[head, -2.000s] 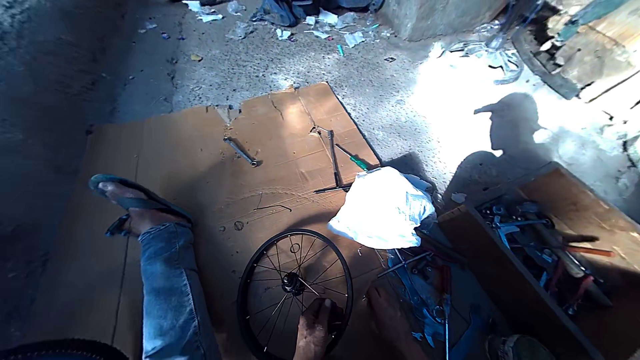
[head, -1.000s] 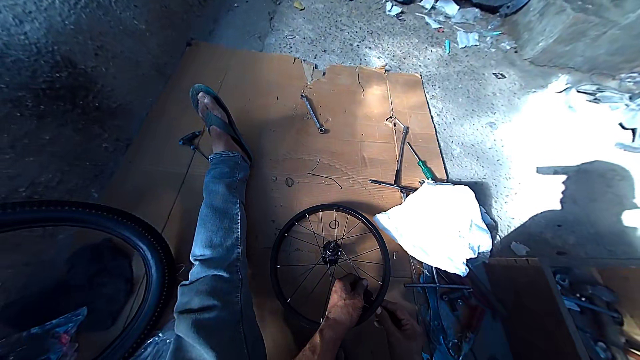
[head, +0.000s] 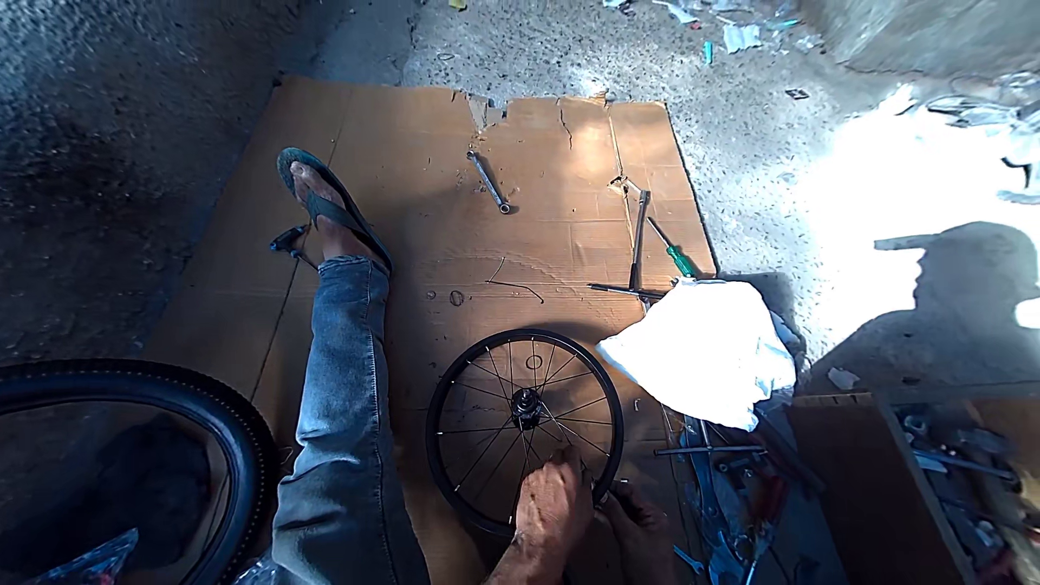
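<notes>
A small black bicycle wheel without a tyre (head: 436,406), with thin metal spokes and a dark hub (head: 526,408), lies on a cardboard sheet (head: 422,203). My left hand (head: 554,496) reaches over the lower right of the wheel, its fingertips pinching at a spoke. Just outside the rim at the lower right is my right hand (head: 638,520), its fingers touching the rim's edge; shadow hides most of its grip. Two thin bent wires (head: 516,286) lie above the wheel. A crumpled white cloth (head: 707,349) is to the right.
A combination wrench (head: 488,183), a T-handle wrench (head: 639,244) and a green-handled screwdriver (head: 673,248) lie on the cardboard. Several tools (head: 723,496) are heaped at lower right beside a wooden toolbox (head: 877,471). My leg in jeans (head: 341,406) separates the wheel from a bicycle tyre (head: 244,422).
My left hand has stayed low on the wheel, with its fingers now further in among the spokes than two seconds ago. The camera view has shifted.
</notes>
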